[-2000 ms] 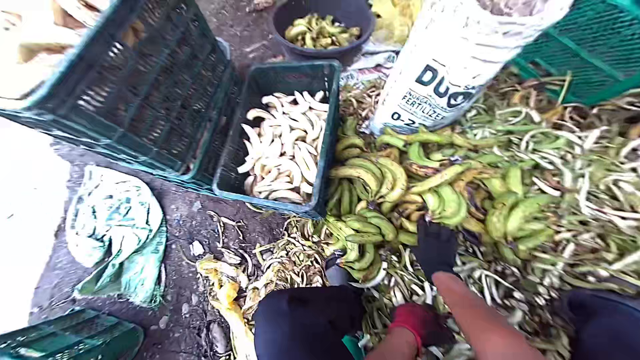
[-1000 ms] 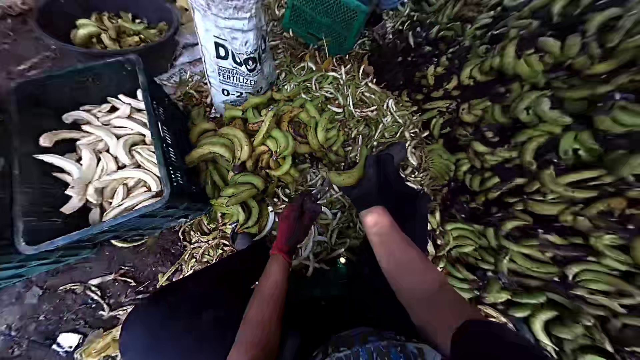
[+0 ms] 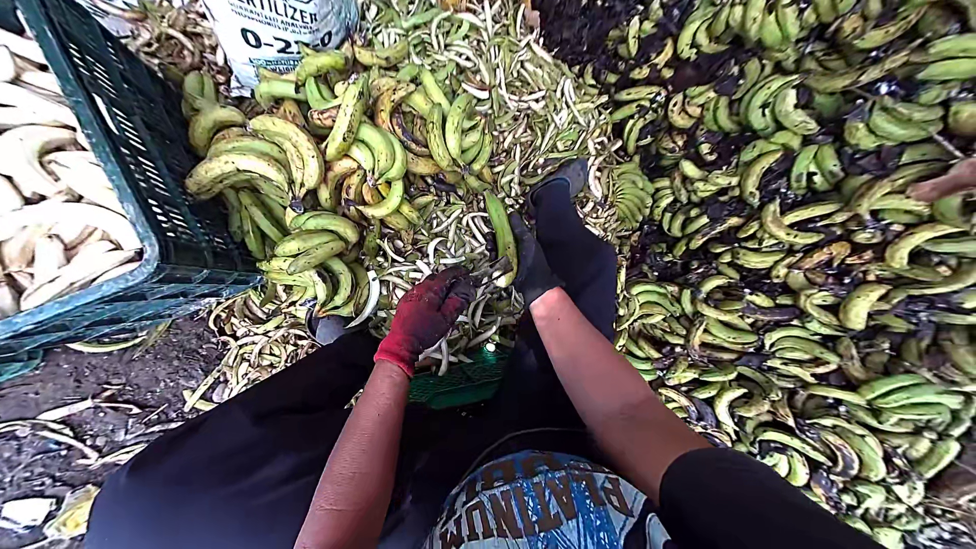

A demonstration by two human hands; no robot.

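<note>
A green plantain [image 3: 501, 232] stands nearly upright in my right hand [image 3: 532, 263], which wears a dark glove and grips it from the right side. My left hand [image 3: 431, 313], in a red glove with dark stains, closes around a small bladed tool [image 3: 492, 269]; its tip is at the lower part of the plantain, and its handle is hidden in the fist. Loose peels [image 3: 457, 221] lie below and around both hands. Bunches of green and yellowing plantains [image 3: 297, 160] are heaped beyond my left hand.
Peeled plantains [image 3: 57, 191] fill a dark green plastic crate [image 3: 156, 252] at left. Behind the heap stands a white fertilizer sack [image 3: 278, 38]. Many green plantain bunches [image 3: 762, 236] cover the ground at right, where another person's hand [image 3: 945, 181] shows. A green crate [image 3: 461, 381] is between my legs.
My right hand, at the heap two seconds ago, now holds a plantain, which has turned from slanting left to nearly upright. My left hand has come close to it. The view has shifted right.
</note>
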